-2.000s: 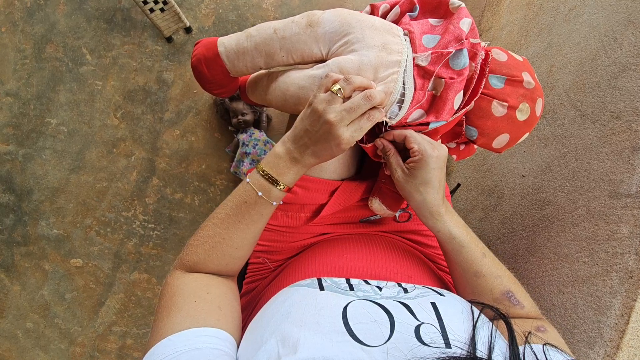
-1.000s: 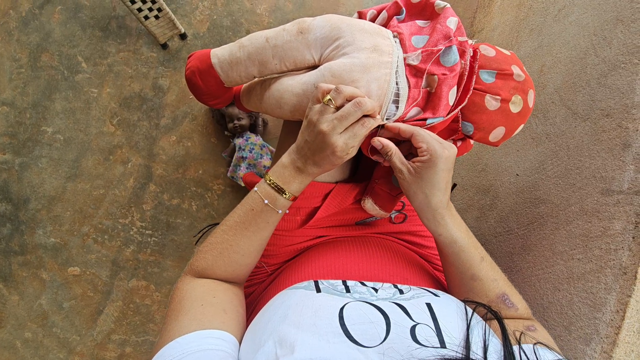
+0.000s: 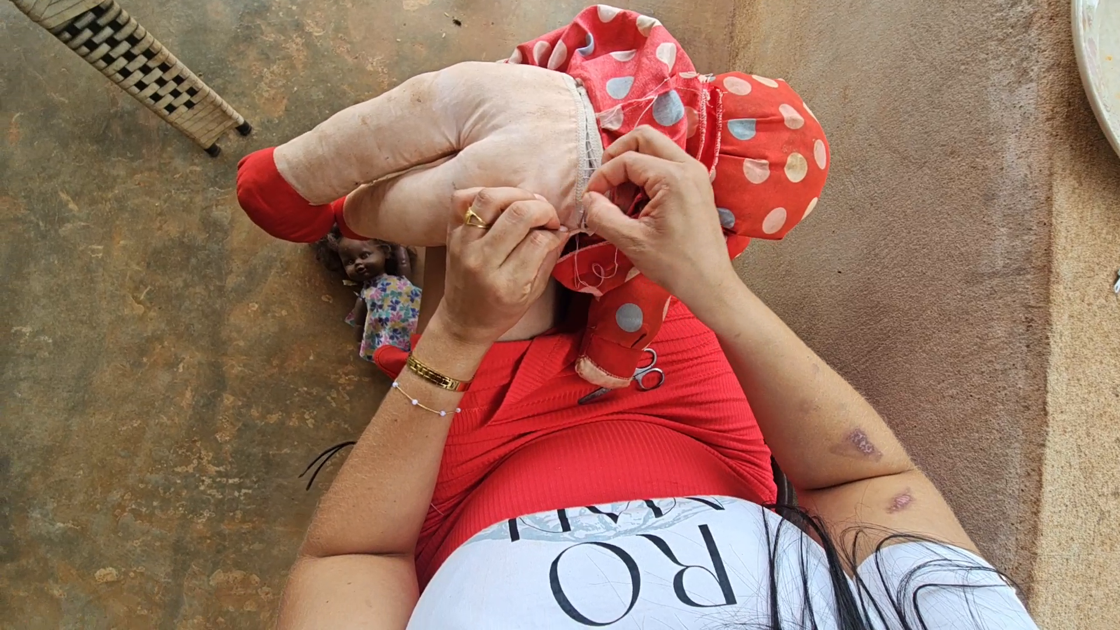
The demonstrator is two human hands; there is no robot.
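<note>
A large cloth doll [image 3: 516, 114] lies across my lap, its pale legs with red feet to the left and its red polka-dot clothing [image 3: 652, 74] to the right. My left hand [image 3: 503, 262] pinches the edge of the pale body at the waist seam, near the white gathered edge [image 3: 588, 140]. Fingers bent, my right hand [image 3: 656, 206] is beside it at the same seam, thumb and forefinger close together; whether they hold a needle or thread is too small to tell. Loose pale thread [image 3: 604, 267] hangs below the hands. Small scissors [image 3: 647, 372] lie on my red skirt, partly under a polka-dot sleeve [image 3: 626, 328].
A small doll in a flowered dress [image 3: 389, 306] is beside my leg at the left. A woven seat or stool [image 3: 140, 70] stands at the upper left on the stained floor [image 3: 175, 350]. Part of a pale rounded object [image 3: 1098, 70] shows at the upper right edge.
My right hand has moved up over the white gathered edge, from lower beside my left hand. My left hand stays at the seam.
</note>
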